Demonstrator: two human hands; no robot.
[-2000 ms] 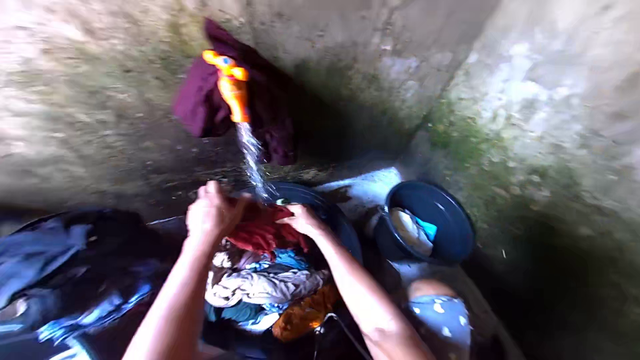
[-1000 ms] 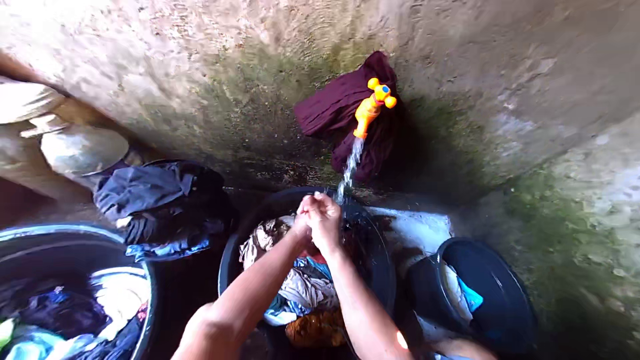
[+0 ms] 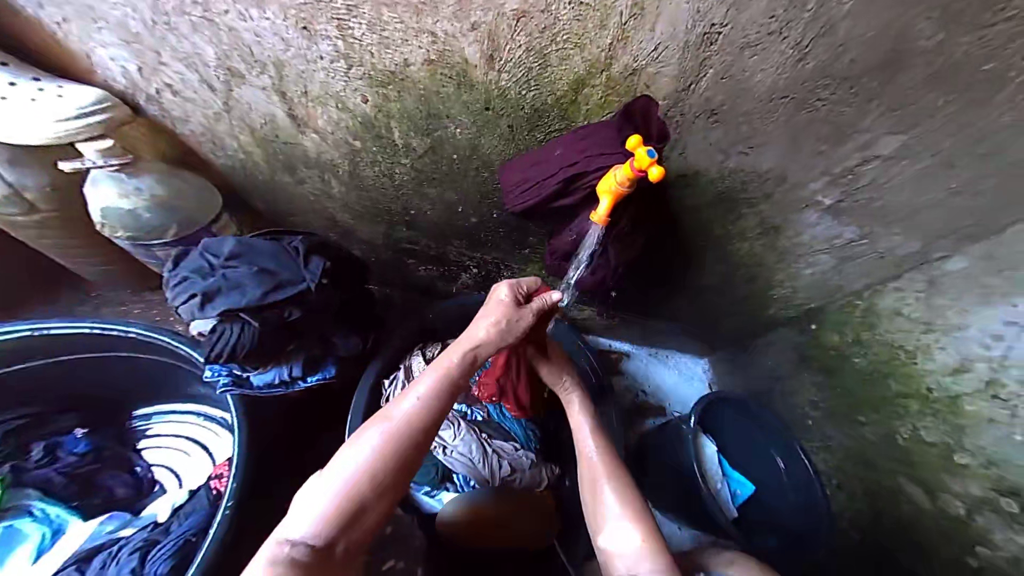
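Water runs from an orange plastic faucet (image 3: pixel 616 188) onto my hands. My left hand (image 3: pixel 512 312) grips the top of a red cloth (image 3: pixel 510 382) beside the stream. Lower and to the right, my right hand (image 3: pixel 554 364) is against the same cloth, its fingers partly hidden behind it. The cloth hangs over a dark tub (image 3: pixel 362 400) heaped with wet clothes, among them a grey garment (image 3: pixel 488 456) and blue pieces. Behind the faucet hangs a maroon cloth (image 3: pixel 560 172).
A large dark basin (image 3: pixel 232 448) with clothes stands at the left, near a pile of dark garments (image 3: pixel 248 276). A dark bucket (image 3: pixel 800 464) holding a blue item is at the right. The rough wall (image 3: pixel 384 144) rises behind the faucet.
My hands were close together under the stream; now they are apart with the red cloth raised between them. The water still runs.
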